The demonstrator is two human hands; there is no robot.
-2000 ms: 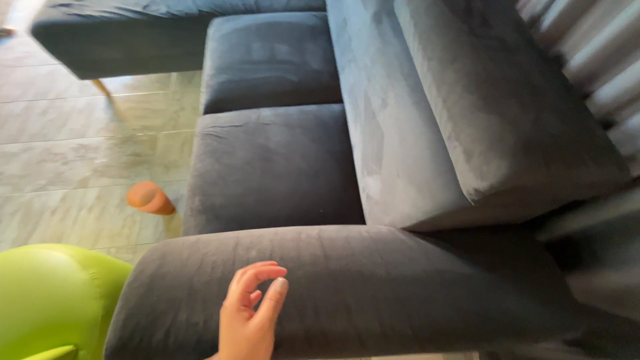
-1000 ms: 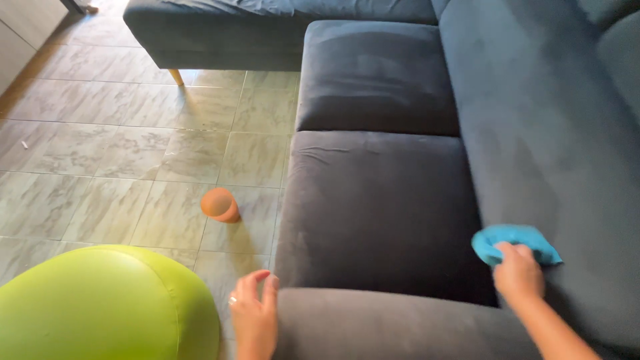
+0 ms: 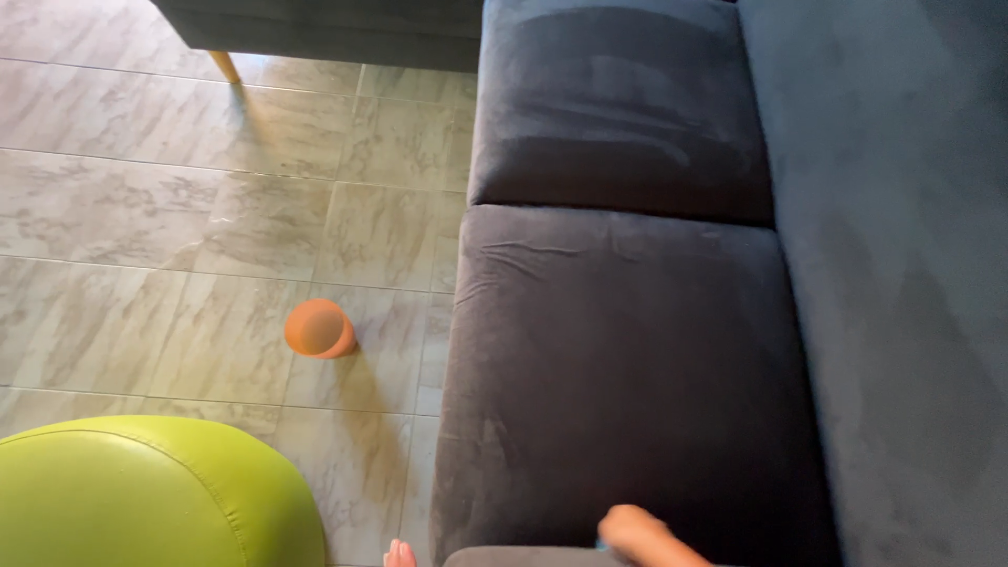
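Note:
My right hand (image 3: 636, 532) is at the bottom edge, closed over the blue cloth (image 3: 602, 544), of which only a sliver shows beside the fist. It is at the sofa's near armrest (image 3: 528, 556), by the front of the dark grey seat cushion (image 3: 630, 370). Of my left hand (image 3: 400, 554) just some fingertips show, left of the armrest; the rest is out of frame, and whether it holds anything is hidden.
An orange cup (image 3: 319, 329) stands on the tiled floor (image 3: 236, 213), left of the sofa. A lime-green pouf (image 3: 150, 496) fills the lower left. The grey backrest (image 3: 906, 276) runs along the right. A wooden sofa leg (image 3: 224, 67) shows at the upper left.
A second ago my right hand pressed the blue cloth on the backrest; now it is at the near armrest. My left hand has mostly left the view. The view has shifted.

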